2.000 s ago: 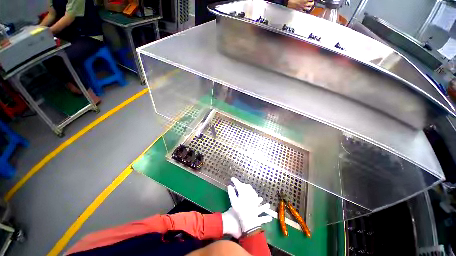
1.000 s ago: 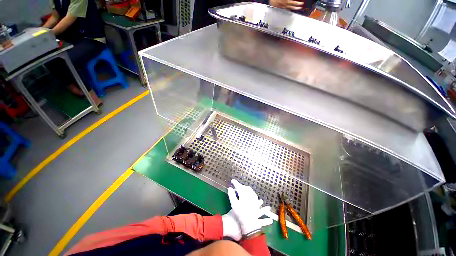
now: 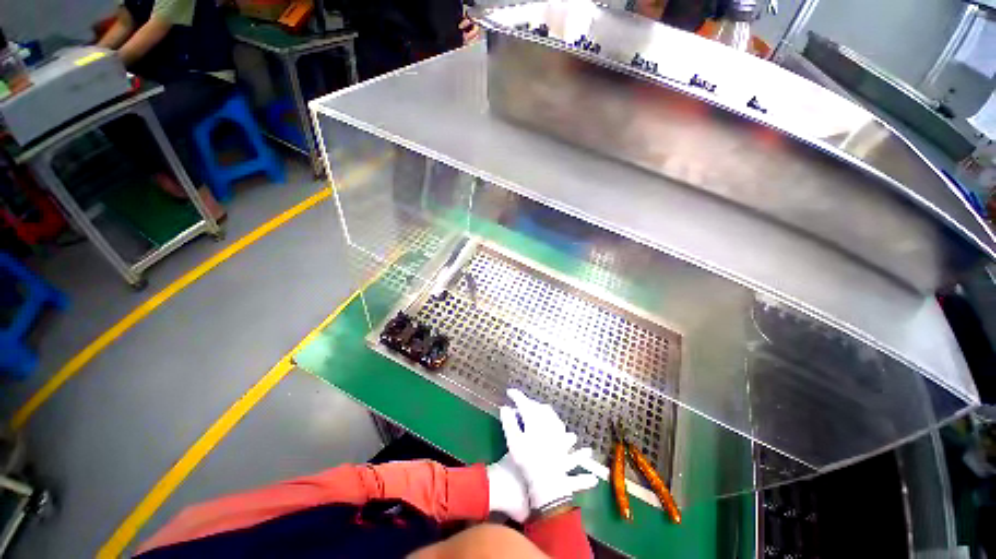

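Orange-handled cutters [image 3: 644,480] lie at the right end of the perforated metal plate [image 3: 546,328], jaws pointing up the plate and handles over its near rim. A short row of black coil parts with some copper [image 3: 415,341] stands at the plate's near-left corner. My left hand [image 3: 535,442], in a white glove, is at the plate's near edge, left of the cutters, fingers apart and nothing seen in it. My right hand is mostly hidden: its red sleeve comes up just below, and the gloves overlap, so its fingers cannot be told apart.
A clear hood [image 3: 393,197] covers the plate from above. A large steel pan [image 3: 699,142] with small black parts rests on the hood. A dark tray area [image 3: 819,508] lies right of the green bench [image 3: 431,409]. A seated person and blue stool [image 3: 235,147] are at upper left.
The view has shifted slightly. The other person's hand behind the pan has moved left. My gloved hands, the cutters and the coils stay in place.
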